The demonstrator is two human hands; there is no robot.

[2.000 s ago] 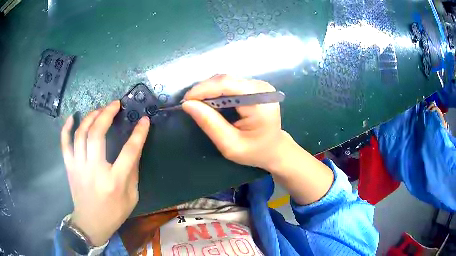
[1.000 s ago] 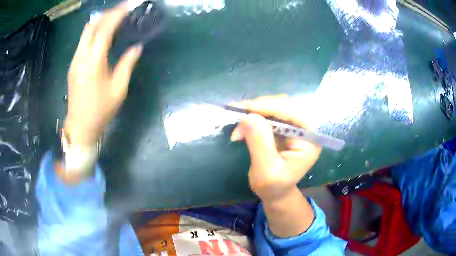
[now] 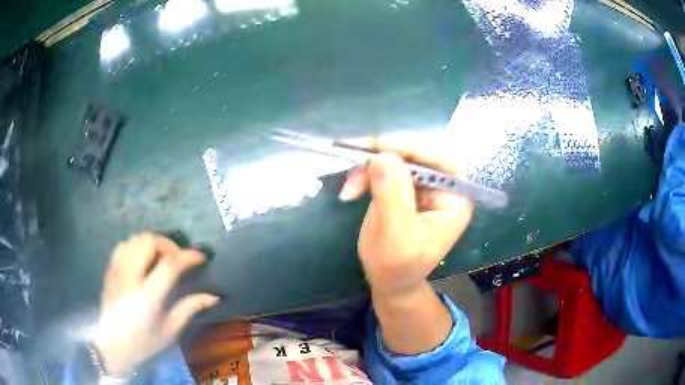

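Observation:
My right hand (image 3: pixel 409 218) grips silver tweezers (image 3: pixel 451 184) with a row of round holes. Their two prongs point left and are slightly apart, with nothing visible between the tips. The tips are over a glossy clear strip (image 3: pixel 263 184) with scalloped edges and strong glare. My left hand (image 3: pixel 154 301) is blurred at the lower left, its fingers bent and the thumb apart. A dark blurred shape (image 3: pixel 197 252) lies by its fingertips; I cannot tell whether it is a part or whether it is held. A black part with recesses (image 3: pixel 96 143) lies at the upper left.
Shiny sheets with fine patterns (image 3: pixel 526 113) overlap on the green bench (image 3: pixel 338 68) at the right. More black pieces (image 3: pixel 637 89) lie at the far right. Wrinkled black plastic (image 3: pixel 16 165) is at the left edge. A person's blue sleeve (image 3: pixel 627 256) and a red stool (image 3: pixel 563 323) are at the right.
My left hand moved a black part up and away, then came back down near the bench's front edge. My right hand moved right with the tweezers, away from the part; their prongs now show apart.

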